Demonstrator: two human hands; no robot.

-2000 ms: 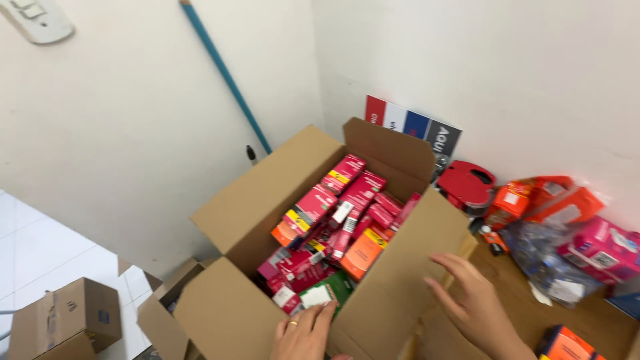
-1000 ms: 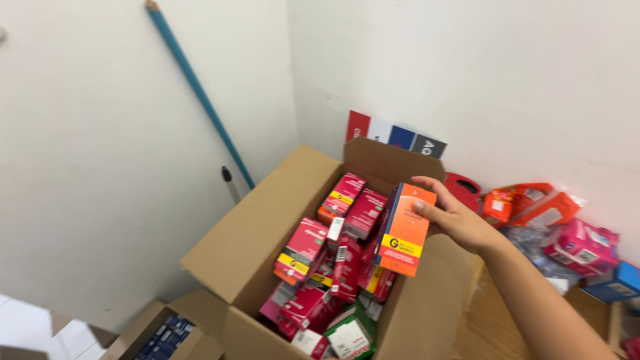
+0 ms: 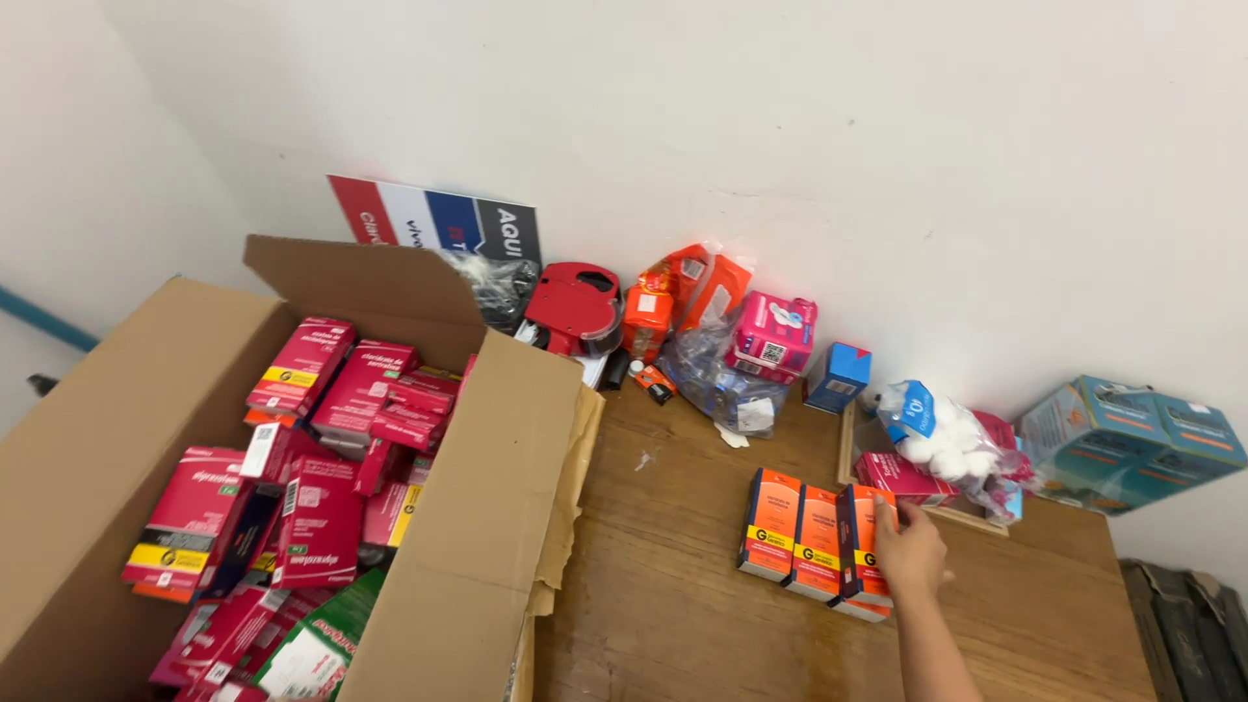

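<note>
My right hand grips an orange medicine box at the right end of a row on the wooden table. Two more orange boxes, one at the left and one in the middle, stand against it; part of another orange box shows beneath the gripped one. At the left, an open cardboard box holds many red medicine boxes and a green-and-white box. My left hand is out of view.
Along the wall lie a red label gun, orange packets, a pink pack, a blue box, a bag of cotton balls in a wooden tray, and teal boxes. A striped sign leans behind the carton.
My right hand has carried an orange box from above the carton to the row on the table. My left hand, at the carton's edge two seconds ago, has left view. The view has swung right.
</note>
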